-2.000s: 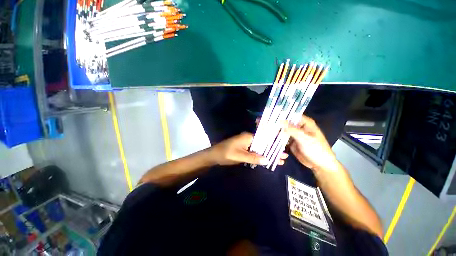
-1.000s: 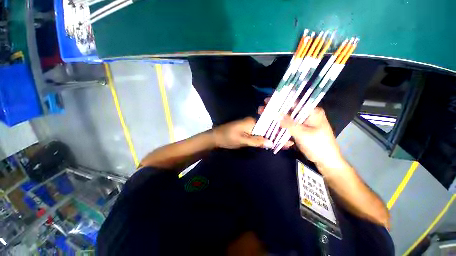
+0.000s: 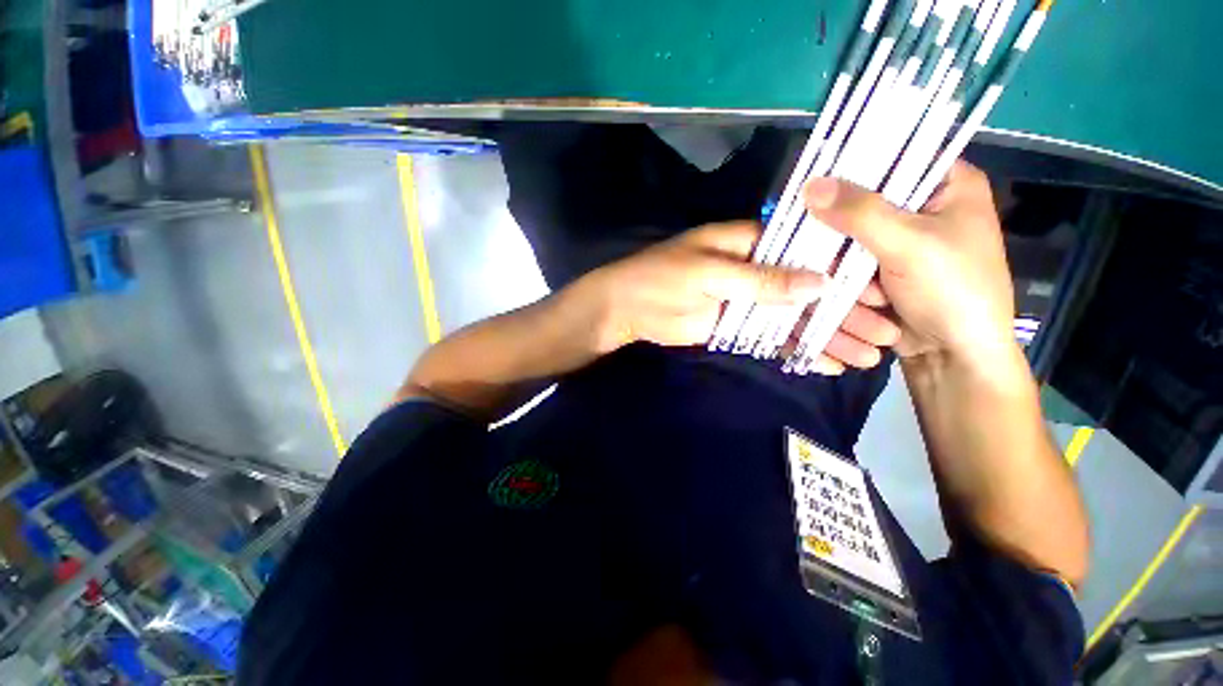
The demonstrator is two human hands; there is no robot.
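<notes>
A fanned bundle of white sleeved wire leads (image 3: pixel 858 154) is held over my lap, tilted up and to the right across the bench edge. The leads have dark bands near their far ends. One orange tip shows at the top; the other tips are cut off by the frame. My left hand (image 3: pixel 711 288) grips the bundle near its lower ends. My right hand (image 3: pixel 919 255) holds it from the right, thumb lying across the leads.
The green bench (image 3: pixel 537 54) has its edge just beyond my hands. A blue parts bin (image 3: pixel 150 81) of leads stands at its left end. Another blue bin (image 3: pixel 30 228) is at far left. A grey floor (image 3: pixel 349 295) with yellow lines lies below.
The bundle and both hands have moved up and nearer the camera, so most orange tips have left the frame. The right hand has moved right. The green-handled tool is out of view.
</notes>
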